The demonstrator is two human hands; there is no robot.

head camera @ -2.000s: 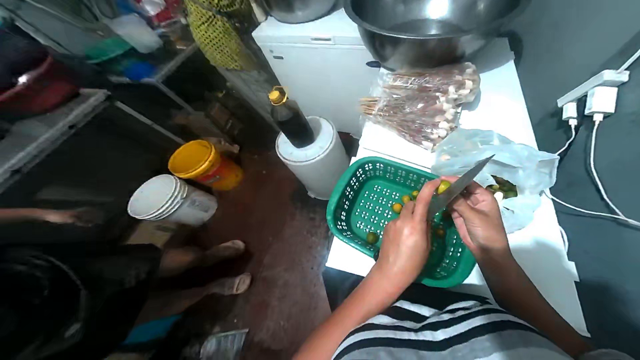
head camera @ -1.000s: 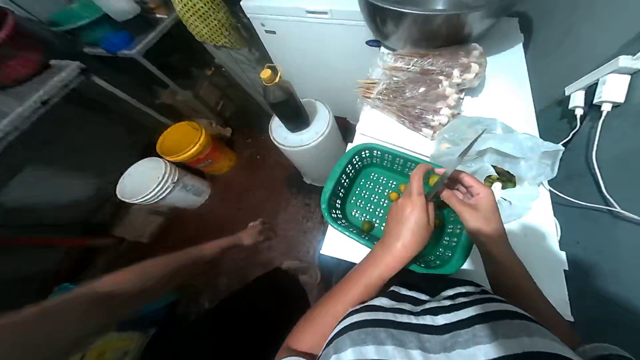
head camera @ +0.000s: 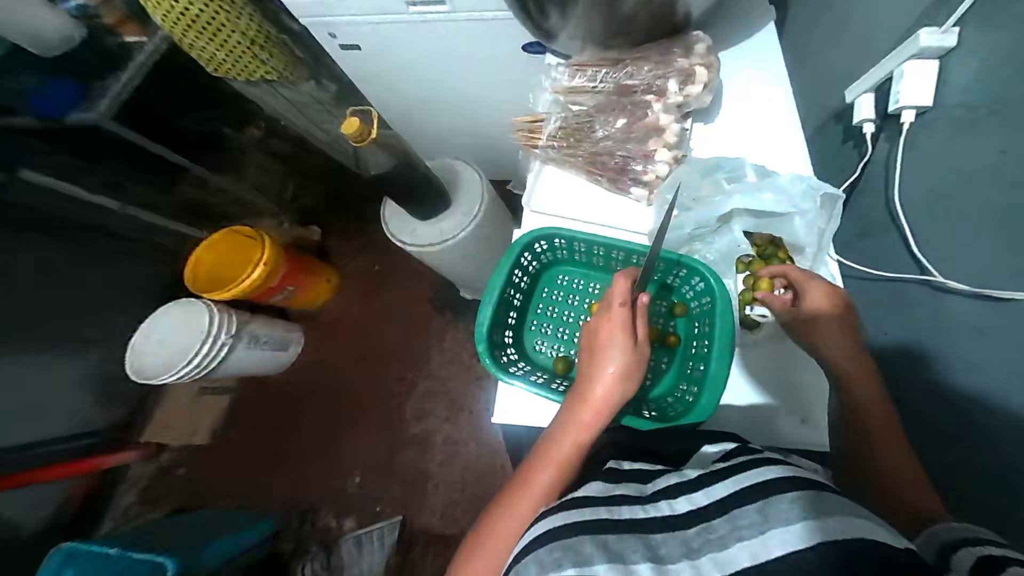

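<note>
My left hand [head camera: 614, 340] grips a knife [head camera: 659, 240] over a green plastic basket [head camera: 524, 374], its blade pointing up and away. Several small green and orange citrus fruits lie in the basket, among them a green one [head camera: 563, 366] near its left side; my hand hides part of the inside. To the right of the basket, my right hand [head camera: 788, 294] has its thumb and fingertips on a yellowish-green citrus fruit [head camera: 763, 285]. That fruit is at a pile of small green citrus fruits [head camera: 764, 250] by the mouth of a thin plastic bag [head camera: 724, 196].
Bagged skewered food [head camera: 632, 112] lies beyond the basket, near a large metal bowl [head camera: 600, 24]. A dark bottle [head camera: 404, 176] with a yellow cap stands on a white cylindrical container [head camera: 472, 240]. White cables [head camera: 900, 192] run along the right. Yellow [head camera: 264, 268] and white buckets [head camera: 216, 342] are at left.
My right hand has moved right, from beside the knife over the basket to the fruit pile. My left hand keeps the knife over the basket. Another person's arm at the left has gone from view.
</note>
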